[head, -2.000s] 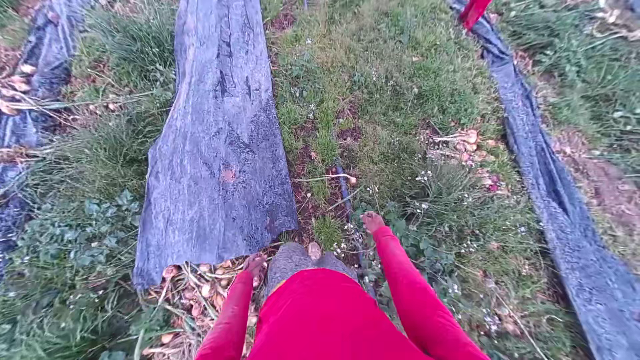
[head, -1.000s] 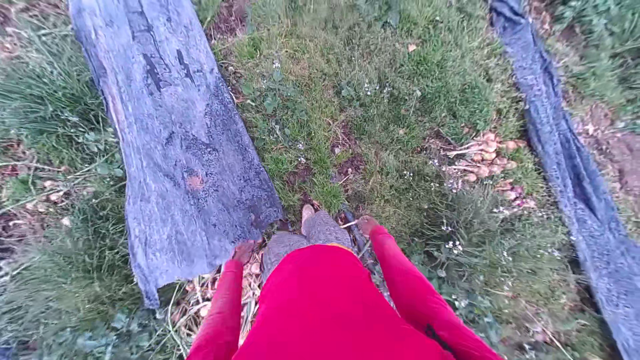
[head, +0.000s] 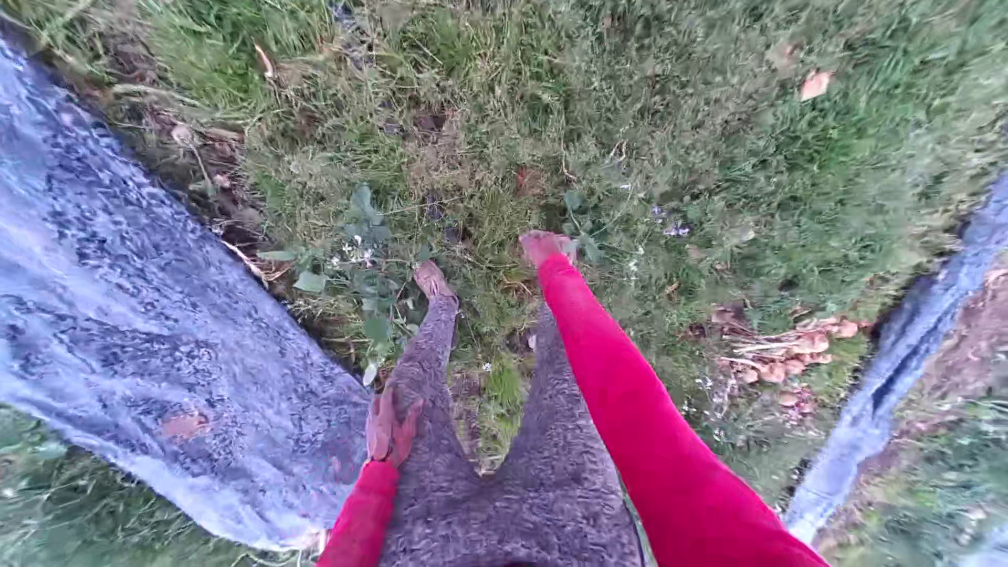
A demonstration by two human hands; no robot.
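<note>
My left hand (head: 391,429) is low beside my left thigh, at the corner of a dark plastic or fabric ground sheet (head: 157,307). Its fingers look spread against the grey trousers (head: 504,512), and I see nothing gripped in them. Stretched forward in a red sleeve, my right hand (head: 547,246) hangs over the grass near leafy weeds; its fingers are blurred. My bare left foot (head: 431,279) shows on the ground, while the right foot is hidden or blends with the right hand.
Bulbs that look like onions, with dry stalks (head: 776,354), lie in a small heap on the right. Beyond them runs a narrow, bunched sheet strip (head: 866,417). Grass and flowering weeds (head: 366,252) grow between the sheets.
My right hand has moved forward from beside my leg. The legs show more fully, with the feet farther ahead. The view has shifted, and the wide sheet lies at a different slant in it.
</note>
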